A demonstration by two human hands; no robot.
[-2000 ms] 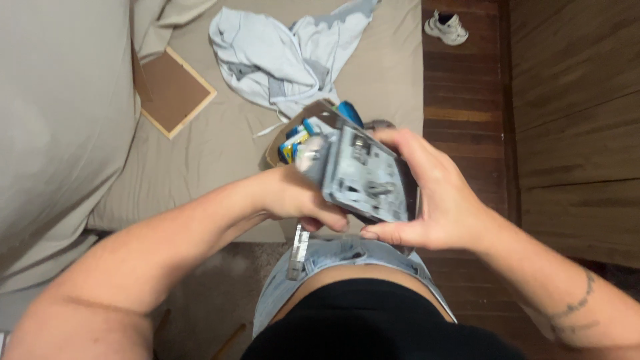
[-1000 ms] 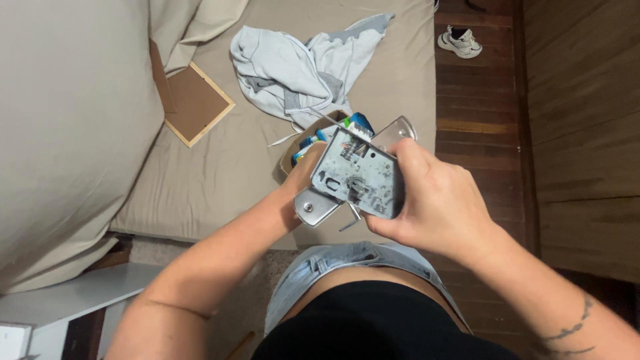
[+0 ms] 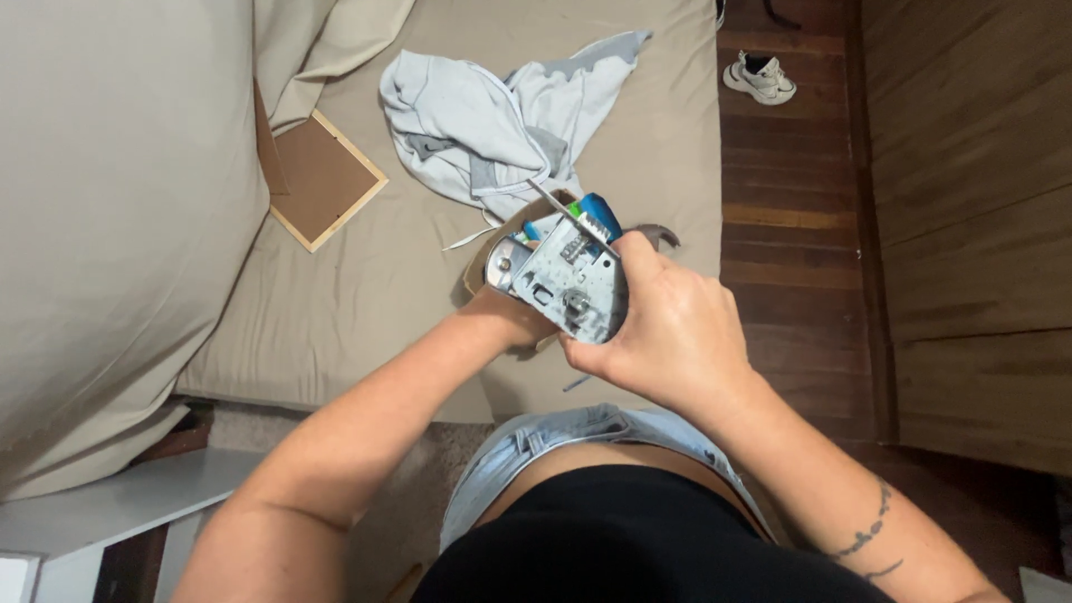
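My right hand [image 3: 670, 314] grips the right side of a metal lock mechanism [image 3: 557, 293], a flat plate case with a spring in a slot. A rounded chrome plate [image 3: 502, 263] with a screw shows at its left, and a thin metal bar [image 3: 569, 216] crosses its upper edge. My left hand [image 3: 512, 320] is behind and below the mechanism; its fingers are hidden, so I cannot tell what they hold. Just beyond is an open cardboard box [image 3: 475, 266] with blue and green items [image 3: 600, 213] in it. The dark claw of a hammer [image 3: 662, 234] shows right of the box.
A light grey hooded garment [image 3: 461, 117] lies on the beige-covered bed [image 3: 352, 318]. A wood-framed board [image 3: 327, 188] is at the left beside draped fabric [image 3: 126, 209]. A white sneaker [image 3: 760, 79] sits on the wooden floor [image 3: 787, 276] at the right.
The mechanism has been turned between my hands. One second ago a chrome plate stuck out at its upper right; now a thin bar shows along the upper edge.
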